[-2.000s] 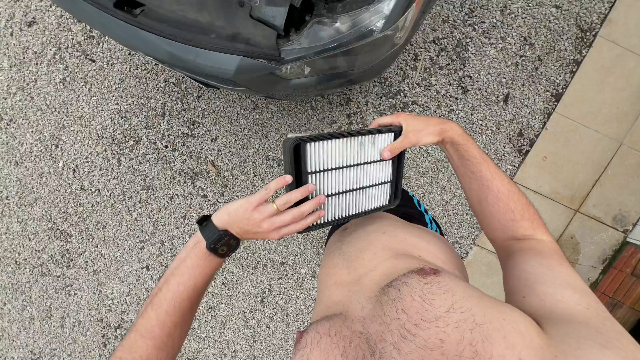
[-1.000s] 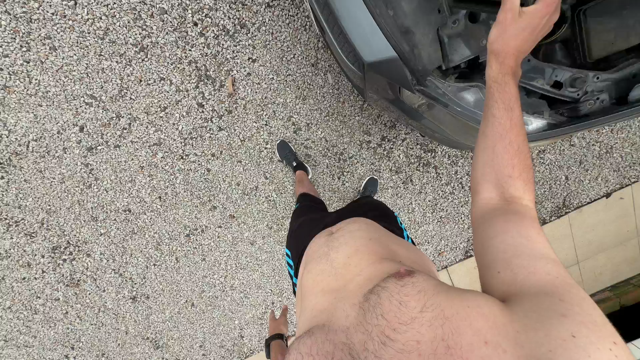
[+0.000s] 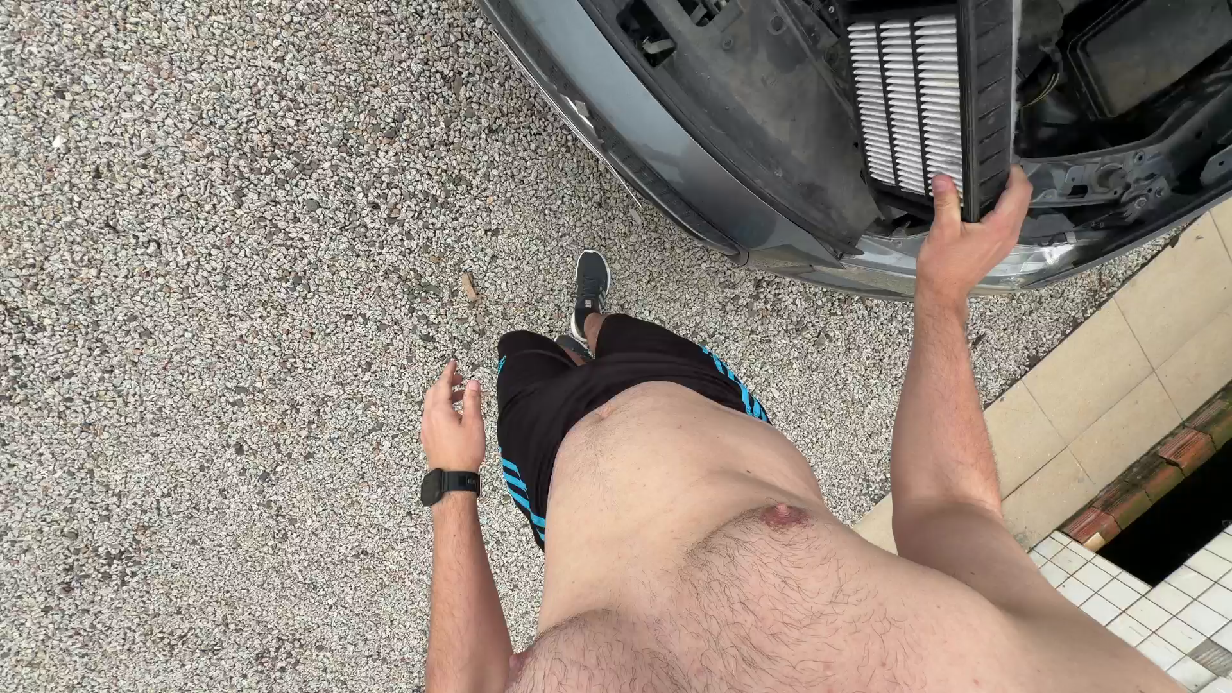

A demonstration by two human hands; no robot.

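My right hand [image 3: 970, 236] grips the lower edge of a pleated air filter [image 3: 905, 101] in a black frame, with the thumb on the white pleats and the fingers around the frame's side. The filter is tilted over the open engine bay [image 3: 1107, 96] of a grey car, near its headlight [image 3: 1035, 260]. Down at my left side hangs my left hand [image 3: 452, 419], fingers apart and holding nothing, with a black watch [image 3: 449, 486] on its wrist. The filter's top end is cut off by the upper edge of the view.
The car's curved front bumper [image 3: 674, 144] crosses the upper part of the view. Gravel [image 3: 241, 289] covers the ground beneath my shoes [image 3: 590, 284]. Beige paving tiles [image 3: 1088, 346] lie at the right, beside a brick-edged dark opening [image 3: 1179, 520] and small white tiles [image 3: 1097, 587].
Both hands were on the filter two seconds ago. My left hand has let go and dropped to my side. My right hand has carried the filter over the engine bay. The view has shifted.
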